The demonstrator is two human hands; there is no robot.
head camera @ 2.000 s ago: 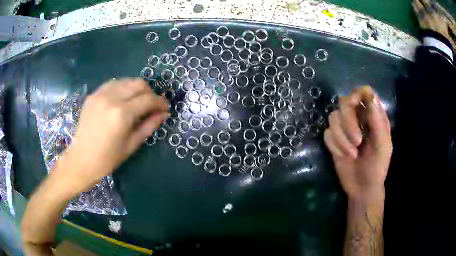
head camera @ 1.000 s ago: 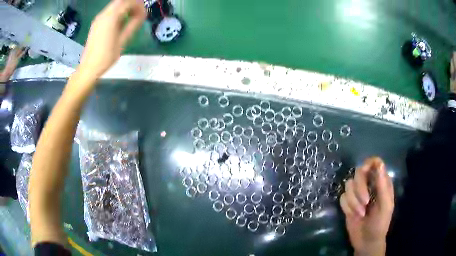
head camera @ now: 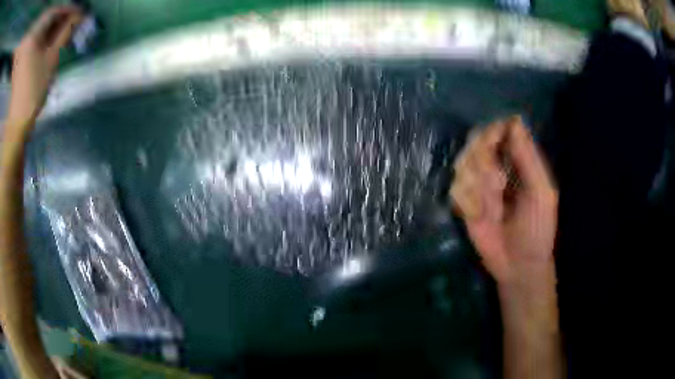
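The frame is motion-blurred. Many thin metal rings [head camera: 296, 170] lie in a wide flat heap on the dark green surface, smeared into streaks. My right hand [head camera: 507, 185] is right of the heap with its fingers curled; small ring-like shiny edges show between the fingers and palm. My left hand [head camera: 53, 33] is at the top left, reaching over the green belt beside a blurred round unit [head camera: 85, 33]. Its fingers are bent; whether it holds anything is too blurred to tell.
A clear plastic bag of parts [head camera: 111, 266] lies left of the rings. The white rail [head camera: 318, 33] runs behind them. Another person's dark sleeve [head camera: 610, 148] fills the right side, with a hand at the top right. A white scrap [head camera: 317, 316] lies near the front.
The view has shifted, so the rings, rail and bag sit higher and further left. My left hand has moved to the far left over the belt. My right hand stays curled beside the rings.
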